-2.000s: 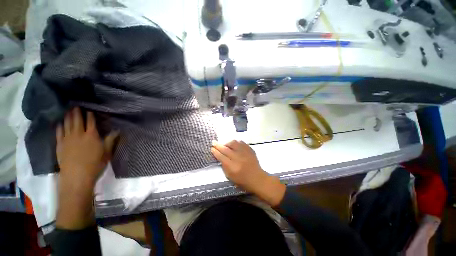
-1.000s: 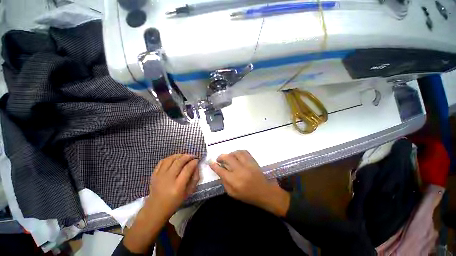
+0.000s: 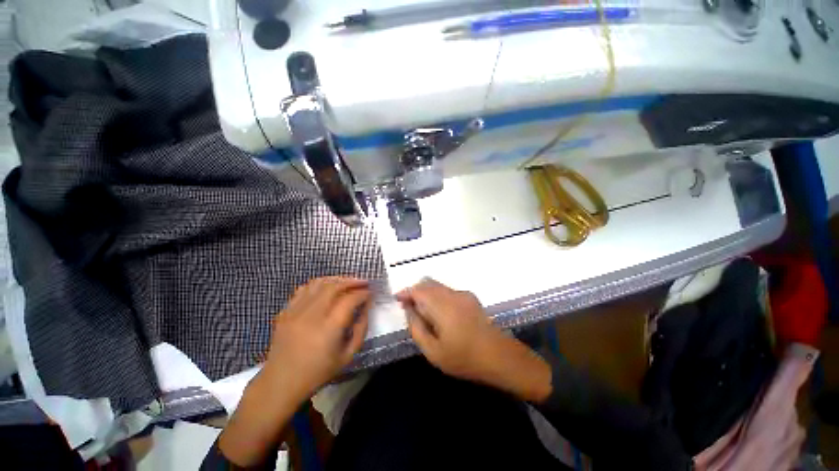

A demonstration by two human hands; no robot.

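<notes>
The dark checked garment piece (image 3: 248, 248) lies on the table left of and under the needle area, folded and rumpled at its far left. Its right edge runs from below the presser foot area toward my hands. My left hand (image 3: 317, 329) pinches the front corner of that edge, with a small white bit of fabric (image 3: 386, 299) at the fingertips. My right hand (image 3: 446, 324) is just to the right, its thumb and forefinger pinched together at the white bit. The white sewing machine (image 3: 442, 78) stands above; its foot and needle are hard to make out.
Gold-handled scissors (image 3: 568, 210) lie under the machine arm. A blue pen (image 3: 552, 20) and a grey pen (image 3: 386, 16) lie on the machine head. White sheets (image 3: 184, 373) stick out under the cloth. Dark and pink cloth (image 3: 708, 340) hangs at right below the table edge.
My left hand has come right from the middle of the cloth to its front right corner, beside my right hand. The view has shifted closer. Over the last second the hands have moved little.
</notes>
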